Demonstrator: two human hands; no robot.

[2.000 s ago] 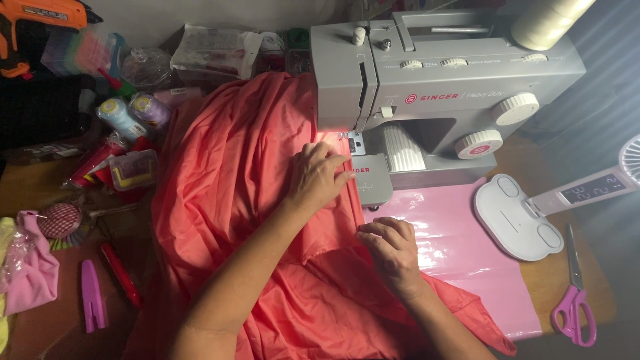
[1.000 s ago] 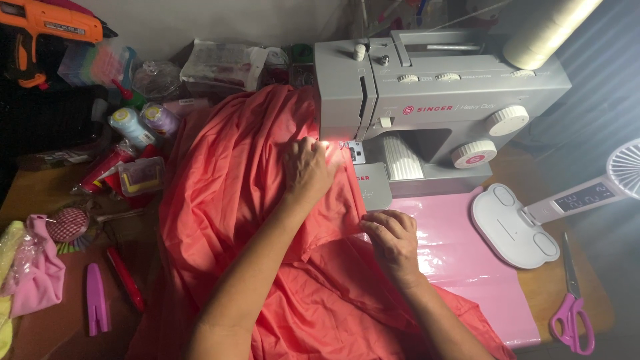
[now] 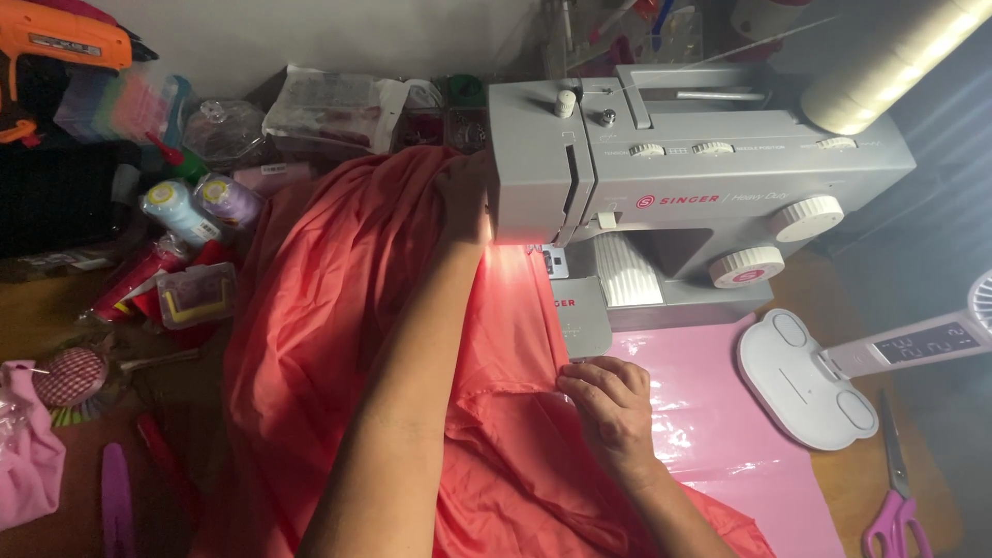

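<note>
Coral fabric point(image 3: 511, 341) spreads in folds to the left of and in front of a grey Singer sewing machine point(image 3: 697, 178). Its right edge runs under the lit presser foot point(image 3: 536, 249). My left hand point(image 3: 463, 198) rests on the fabric beside the machine's head, behind the lamp's glow; its fingers are in shadow and partly hidden. My right hand point(image 3: 612, 407) pinches the fabric's edge just in front of the machine's bed, fingers curled. A pale thread cone point(image 3: 860, 70) stands at the machine's upper right.
Pink plastic sheeting point(image 3: 721, 403) lies under the right hand's side. A white lamp base point(image 3: 806, 380) and purple-handled scissors point(image 3: 895, 496) are at the right. Thread spools point(image 3: 177, 208), a checked pincushion point(image 3: 71, 376), a small clear box point(image 3: 198, 294) and an orange glue gun point(image 3: 70, 35) sit left.
My left hand has moved back along the fabric, from in front of the presser foot to beside the machine's head. My right hand stays at the fabric's edge.
</note>
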